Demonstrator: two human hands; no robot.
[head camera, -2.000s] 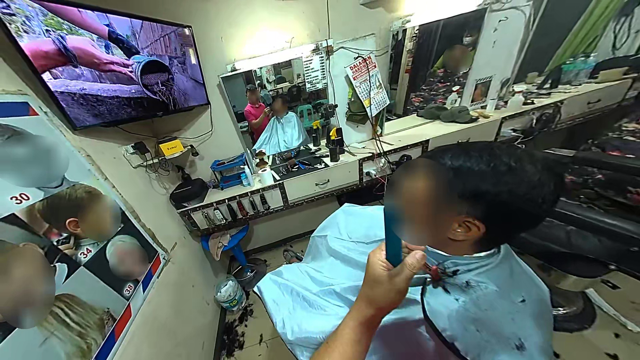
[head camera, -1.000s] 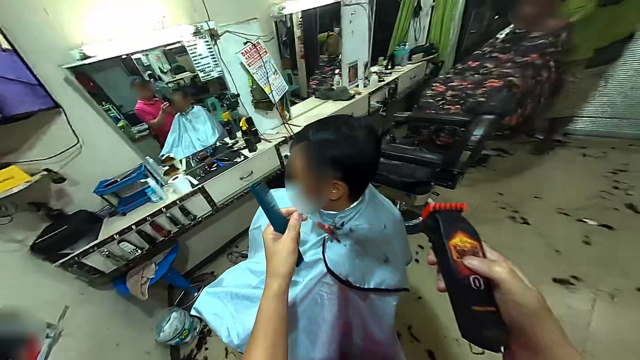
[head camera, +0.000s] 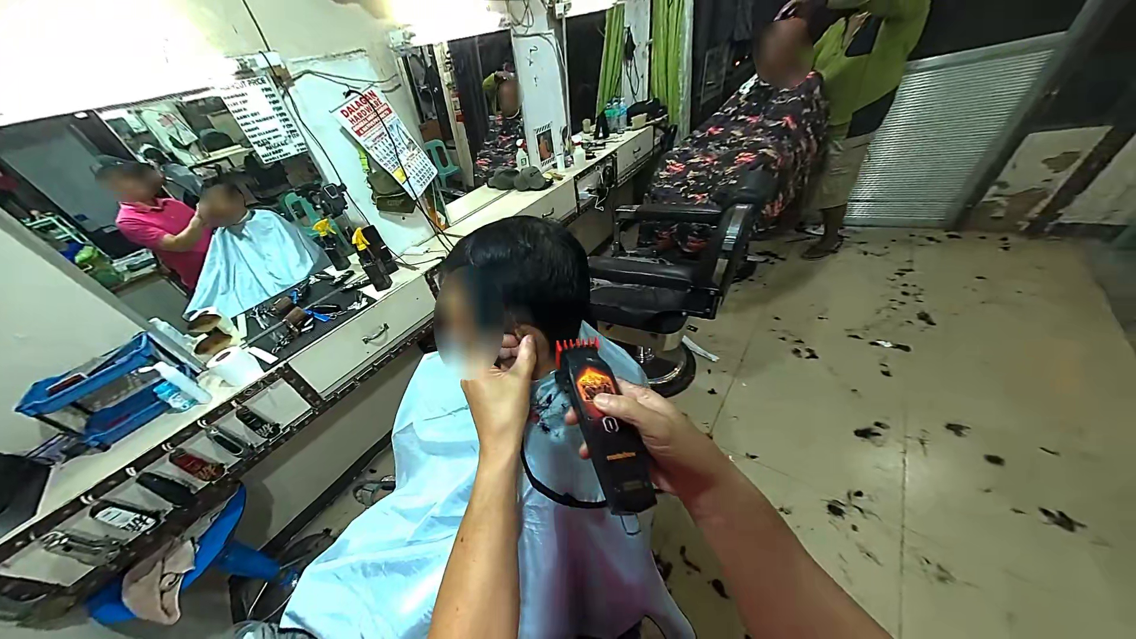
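A seated person with short dark hair (head camera: 524, 262) wears a light blue barber's cape (head camera: 444, 497), with cut hair lying near its collar. My left hand (head camera: 501, 382) is at the side of this person's head by the ear; its fingertips are partly hidden, and the comb seen earlier does not show clearly. My right hand (head camera: 657, 435) grips a black hair clipper (head camera: 608, 435) with a red guard comb, whose toothed end points up beside the neck.
A counter (head camera: 355, 355) with clippers in its front rack, a blue tray (head camera: 106, 390) and spray bottles (head camera: 368, 257) runs along the left. An empty barber's chair (head camera: 674, 275) stands behind. Farther back, a co-worker (head camera: 861, 80) stands by a caped person. Hair litters the floor (head camera: 887, 426).
The view has swung right. My right hand has brought the clipper from out at the right to beside the seated person's neck. My left hand, which held up a teal comb, is now at the ear.
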